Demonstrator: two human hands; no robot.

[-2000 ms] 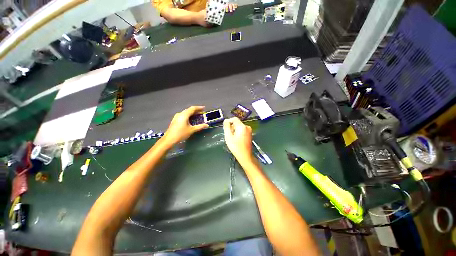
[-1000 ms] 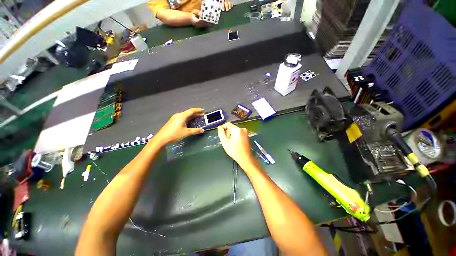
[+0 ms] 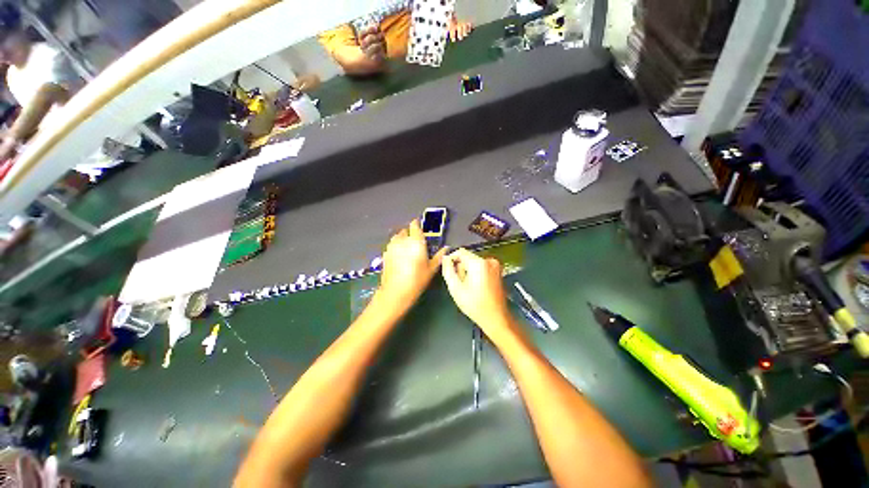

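A dark keypad phone (image 3: 434,223) with a small pale-framed screen stands out upward past the fingers of my left hand (image 3: 408,262). My left hand is closed around its lower part at the near edge of the belt and hides the keys. My right hand (image 3: 472,279) is just right of it, thumb and fingers pinched together. I cannot tell if something small is between them. Tweezers (image 3: 477,367) lie on the green mat below my right hand.
A white bottle (image 3: 580,152), a white card (image 3: 533,218) and a small dark part (image 3: 489,225) are on the belt. A lime electric screwdriver (image 3: 682,381) lies right. Green boards (image 3: 247,237) are left. A person (image 3: 367,43) holds a spotted sheet opposite.
The phone has turned from lying nearly sideways to pointing away from me, and my left hand has turned with it. My right hand stays close beside it. The camera view has shifted.
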